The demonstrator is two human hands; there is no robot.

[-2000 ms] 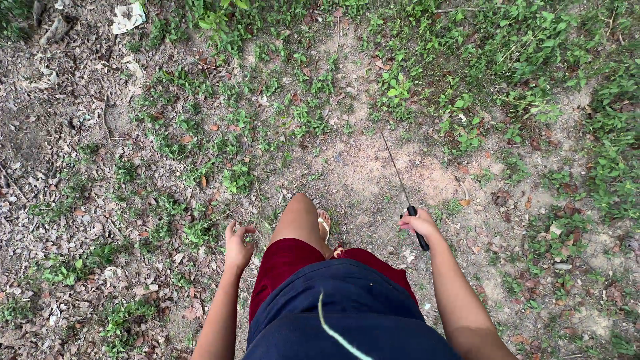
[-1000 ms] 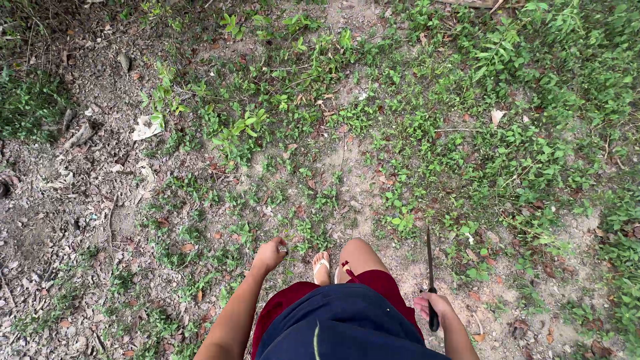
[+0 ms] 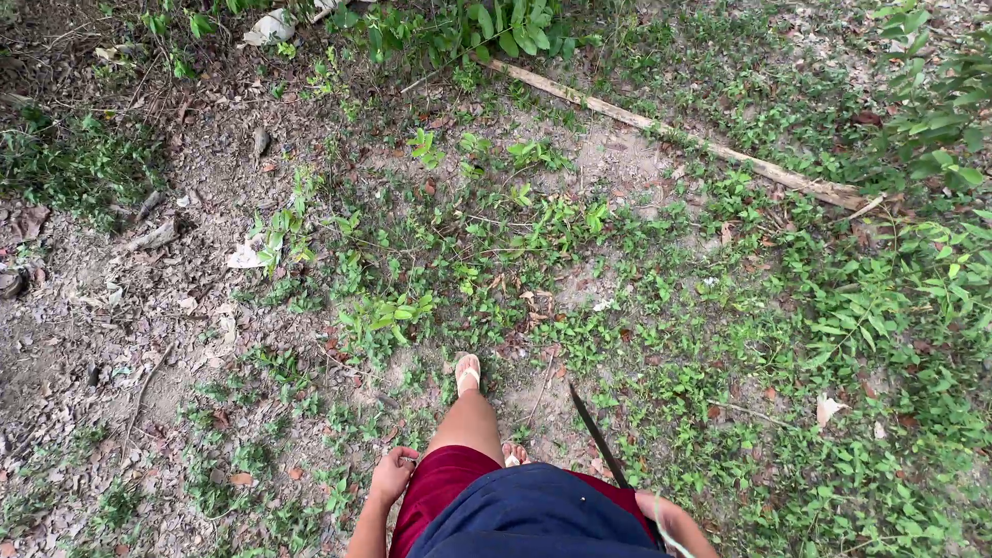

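My right hand (image 3: 668, 518) is closed around the handle of a long, narrow dark blade, likely a machete (image 3: 597, 435), low at the right of my body. The blade points forward and slightly left over the ground, and its handle is mostly hidden now by my hand and shirt. Beside my left thigh hangs my left hand (image 3: 394, 471), holding nothing, with its fingers loosely curled. A light flip-flop (image 3: 468, 373) is on my forward left foot; the other foot shows partly behind it.
A long bare branch (image 3: 659, 128) lies across the ground ahead to the right. Leafy shrubs (image 3: 942, 108) stand at the right edge. Low green weeds, dry leaves, sticks and a pale crumpled piece of litter (image 3: 270, 28) are about the ground.
The view has moved forward over the ground, bringing the long branch into sight. My left foot is now well ahead of the right. The blade now slants left instead of pointing nearly straight ahead.
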